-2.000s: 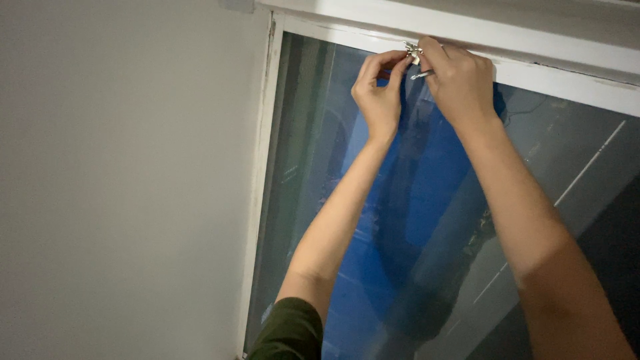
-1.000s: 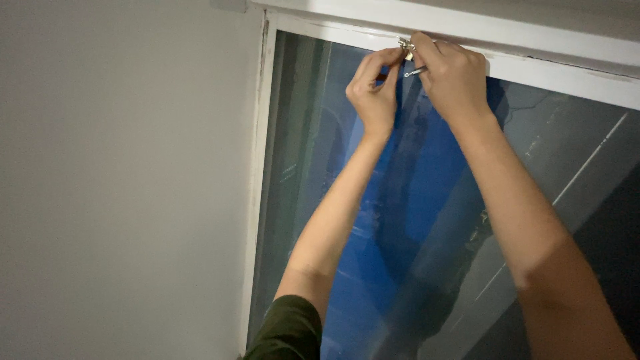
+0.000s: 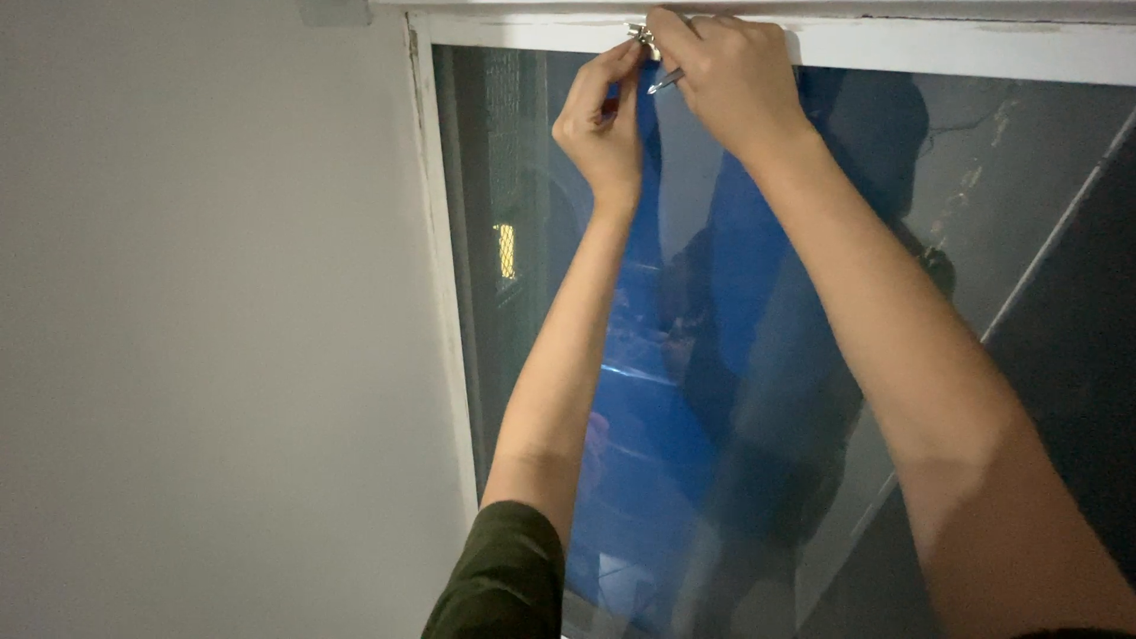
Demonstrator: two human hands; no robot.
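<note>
Both my hands are raised to the white top rail of a window frame (image 3: 532, 34). Between my fingertips, against the rail, is a small shiny metal fitting (image 3: 641, 35), partly hidden, so its exact kind cannot be told. My left hand (image 3: 603, 115) pinches its lower left side with thumb and forefinger. My right hand (image 3: 723, 75) is closed around the fitting's right side and also holds a thin metal tool (image 3: 666, 82), whose pointed tip sticks out below the fingers toward the left. The rest of that tool is hidden in the hand.
Below the rail lies the window glass (image 3: 763, 355), with reflections and something blue showing in it. A plain grey wall (image 3: 204, 311) fills the left side. The white side jamb (image 3: 444, 266) is chipped near its top. A grey piece (image 3: 335, 11) sits at the upper edge.
Both hands stay at the fitting on the top rail. The pointed tool's tip has shifted slightly in my right hand.
</note>
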